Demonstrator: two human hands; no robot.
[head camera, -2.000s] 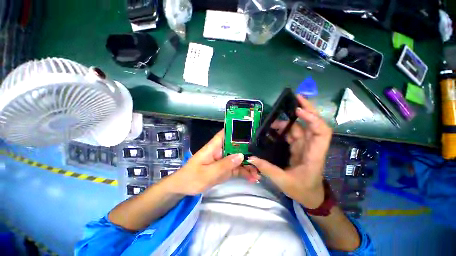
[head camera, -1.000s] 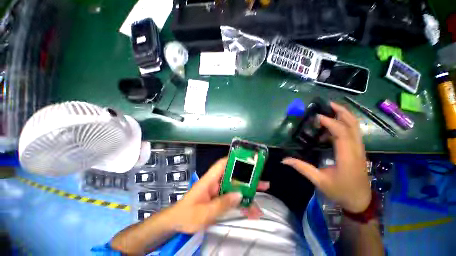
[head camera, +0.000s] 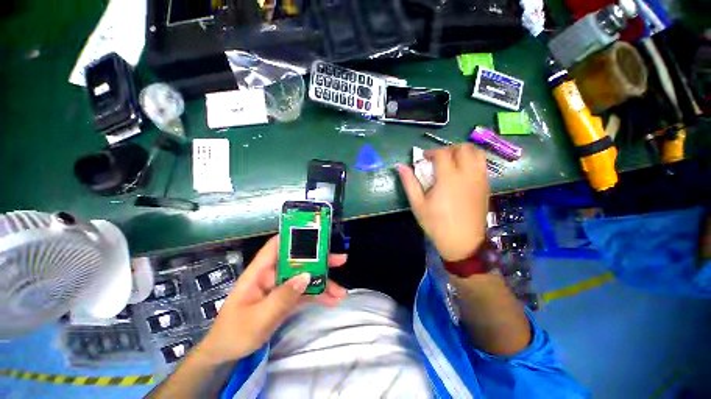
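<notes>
My left hand (head camera: 269, 300) holds the screen and board assembly (head camera: 304, 248), green side up with a dark square in it, over my lap at the bench edge. The black front housing (head camera: 326, 183) lies at the bench edge just behind it, its lower part partly hidden by the board. My right hand (head camera: 454, 199) is over the bench to the right, fingers bent down on the white cleaning wipe (head camera: 422, 167), which it partly covers. Whether the fingers grip the wipe is hidden. The tweezers (head camera: 438, 139) are mostly hidden behind that hand.
A blue pry pick (head camera: 369, 158), open flip phone (head camera: 382, 95), purple cylinder (head camera: 496, 143) and battery-like rectangle (head camera: 497, 88) lie behind. White cards (head camera: 211, 165) and a clear bag (head camera: 269, 82) are left. A fan (head camera: 62, 269) stands far left, an orange-yellow tool (head camera: 583, 128) right.
The black housing has left my right hand and lies at the bench edge. My right hand has moved right onto the wipe. My left hand still holds the green board. The view has shifted right.
</notes>
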